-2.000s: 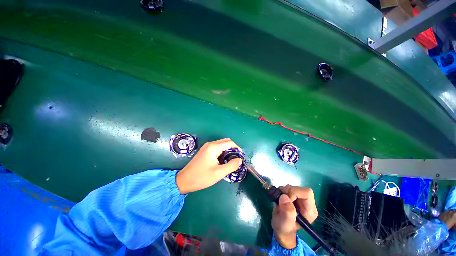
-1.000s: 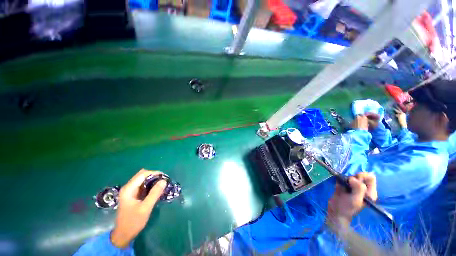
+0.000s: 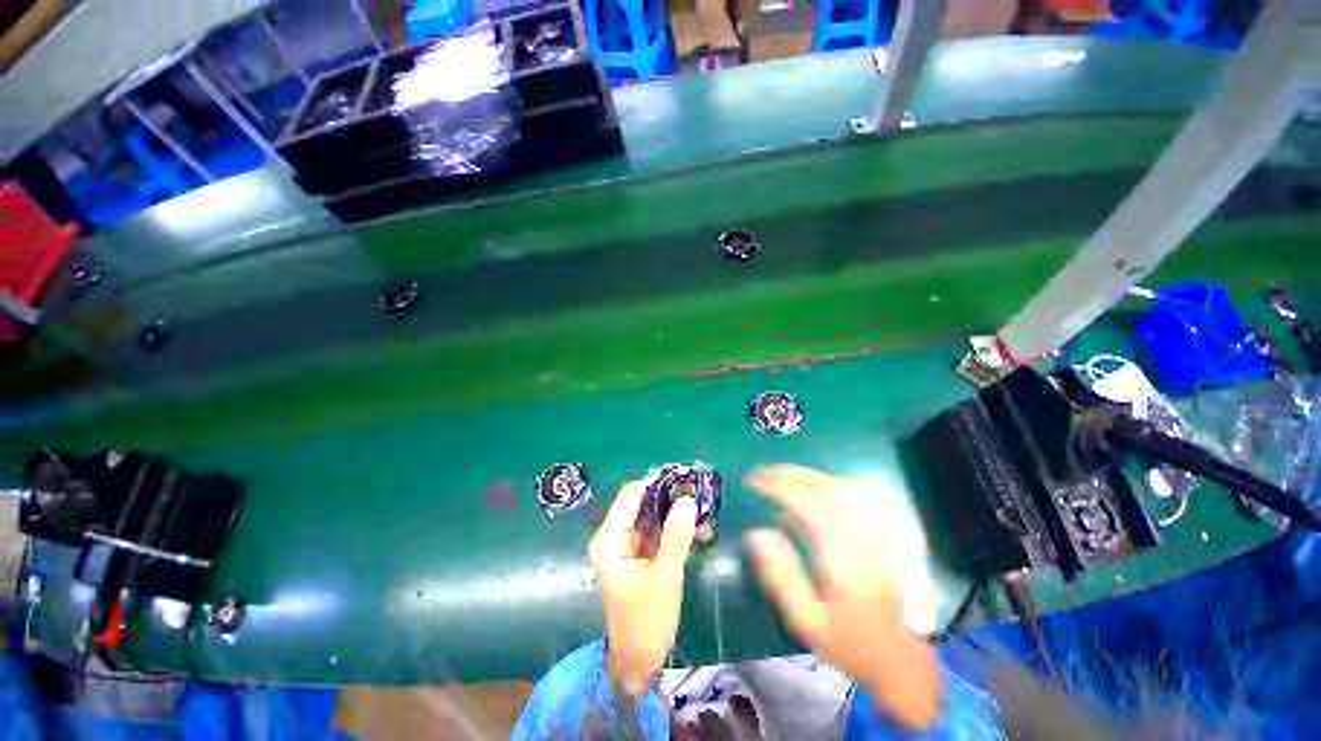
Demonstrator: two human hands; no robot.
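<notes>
My left hand [image 3: 645, 572] holds a black-and-silver speaker driver [image 3: 687, 495] between thumb and fingers over the green bench. My right hand [image 3: 833, 579] is just right of it, slightly blurred, empty, with thumb and fingers apart. The soldering iron [image 3: 1210, 466] rests in the holder on the black ribbed box [image 3: 1000, 471] at the right. One driver [image 3: 562, 488] lies on the bench left of my left hand. Another driver [image 3: 777, 413] lies beyond my hands.
The green belt [image 3: 580, 340] carries several spaced discs. A pale post [image 3: 1159, 203] stands at the right, near a blue bag [image 3: 1200, 336] and clear plastic. Black equipment [image 3: 145, 521] is at the left. Black crates [image 3: 478, 159] with plastic on top stand beyond the belt.
The view has swung left. My right hand has let go of the iron, which now rests in its holder, and has come back beside my left hand. My left hand still holds a driver.
</notes>
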